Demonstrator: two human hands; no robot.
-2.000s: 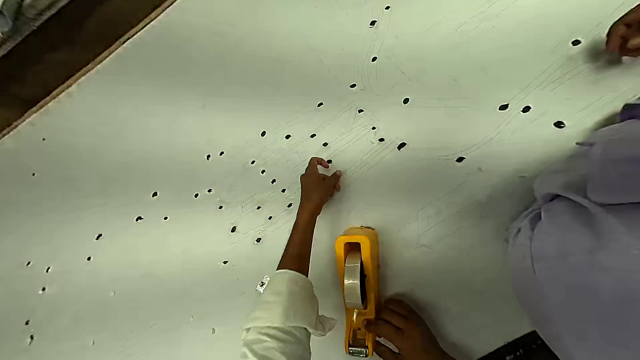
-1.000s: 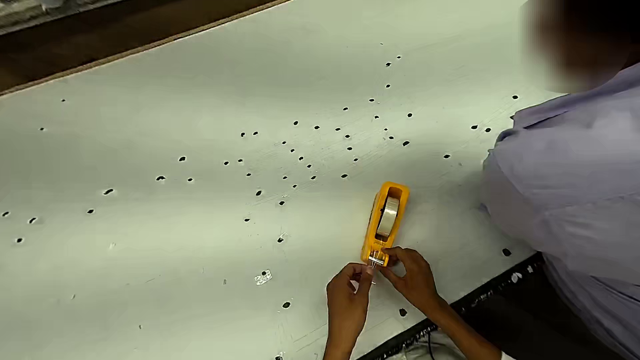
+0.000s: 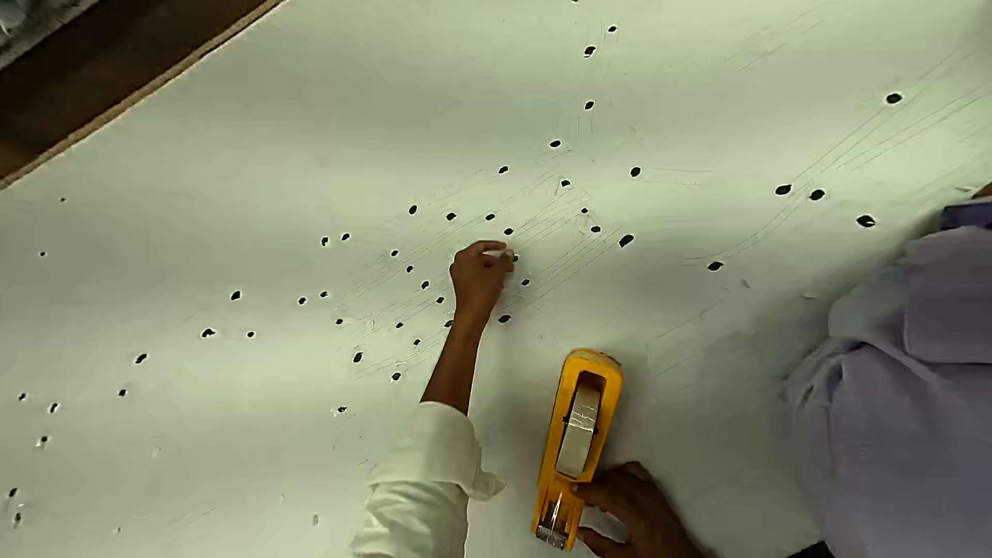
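Note:
My left hand [image 3: 480,275] reaches over the middle of a pale board [image 3: 697,62] that has many small dark holes and faint pencil-like lines. Its thumb and fingertips pinch a small whitish piece [image 3: 496,253], probably tape, beside one hole. Below and to the right lies a yellow tape dispenser [image 3: 549,457] with a roll of clear tape [image 3: 580,430] in it. My right hand [image 3: 639,511] rests at the dispenser's lower end, its thumb and fingers against the right side near the cutter.
Another person in a light purple garment [image 3: 914,403] leans over the board at the right. A dark strip with a brown edge [image 3: 147,89] runs along the board's upper left. A small dark object shows at the bottom right.
One second ago both hands were together at the dispenser's cutter end; my left hand has since moved up to the holes. The view has shifted closer to the board.

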